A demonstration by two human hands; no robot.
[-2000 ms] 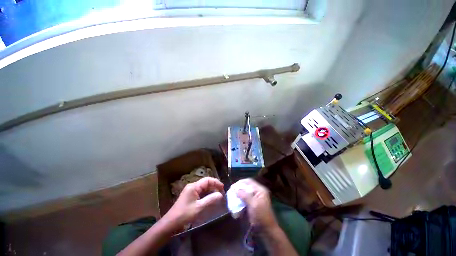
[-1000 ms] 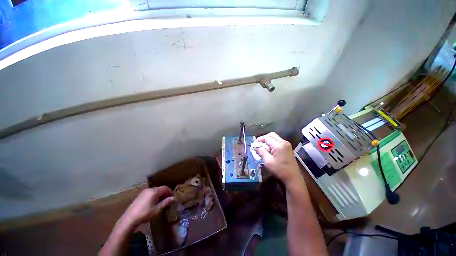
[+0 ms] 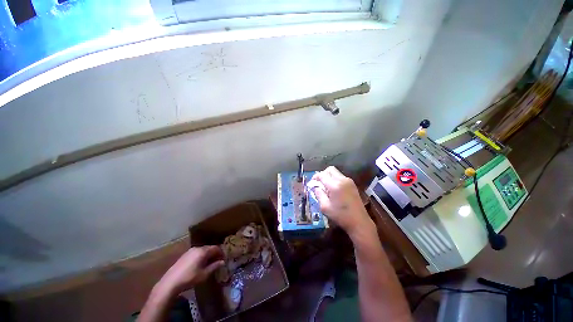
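Note:
My right hand [image 3: 339, 196] is at the small blue lever device [image 3: 290, 204], with its fingertips beside the two upright black levers. It pinches a small whitish piece [image 3: 312, 184], mostly hidden by the fingers. My left hand [image 3: 192, 266] is over the left side of the open cardboard box [image 3: 267, 294], fingers curled; whether it holds anything cannot be told. The box holds crumpled beige pieces [image 3: 242, 244] and shiny clear plastic [image 3: 250, 274].
A cream-white machine [image 3: 440, 238] with a slotted guard cover [image 3: 420, 173] and green panel [image 3: 502, 188] stands at right. A black bag [image 3: 543, 302] is at lower right. A pipe [image 3: 207, 125] runs along the white wall [image 3: 125, 207].
My right hand has gone from above the box to the lever device with the whitish piece and now sits closer to the levers. My left hand has moved left, away from my right.

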